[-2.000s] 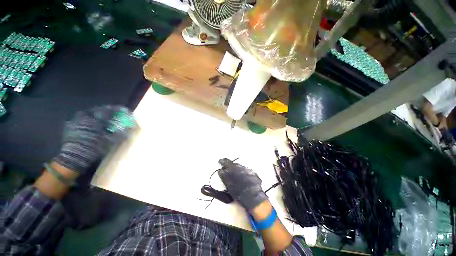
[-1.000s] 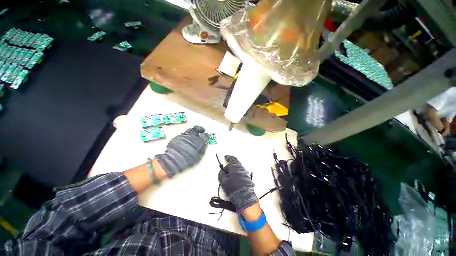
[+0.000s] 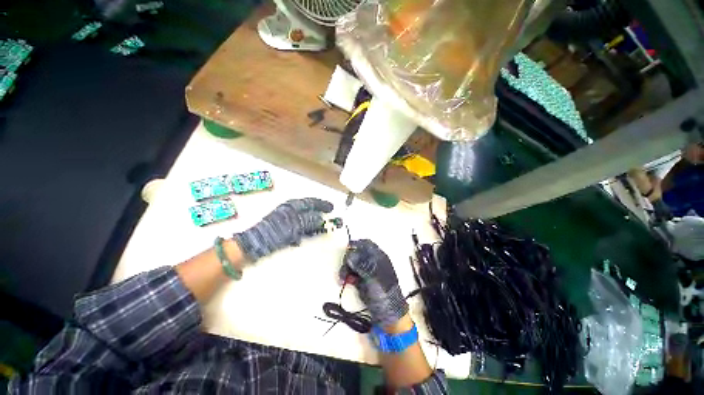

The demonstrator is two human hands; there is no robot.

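My left hand [image 3: 284, 227], in a grey striped glove, holds a small green circuit board [image 3: 333, 224] at its fingertips, below the dark soldering tip [image 3: 350, 200]. My right hand [image 3: 373, 279], gloved with a blue wrist strap, holds a thin black power cable [image 3: 345, 315]; its bundled part hangs by the palm over the white board and its end points up toward the circuit board. Whether wire and board touch is too small to tell. Several other green circuit boards [image 3: 212, 211] lie on the white board left of my left hand.
A white cone [image 3: 377, 144] under a plastic-wrapped hood [image 3: 432, 58] stands above my hands. A large black cable pile [image 3: 494, 293] is at right, beside a clear plastic bag [image 3: 612, 332]. A brown wooden board [image 3: 262, 96] with a desk fan [image 3: 297, 31] is behind. A grey arm [image 3: 571, 166] crosses at right.
My left hand came from the black mat onto the white board; green boards now lie there and one is in its fingers. My right hand has raised the cable end closer to the tip.
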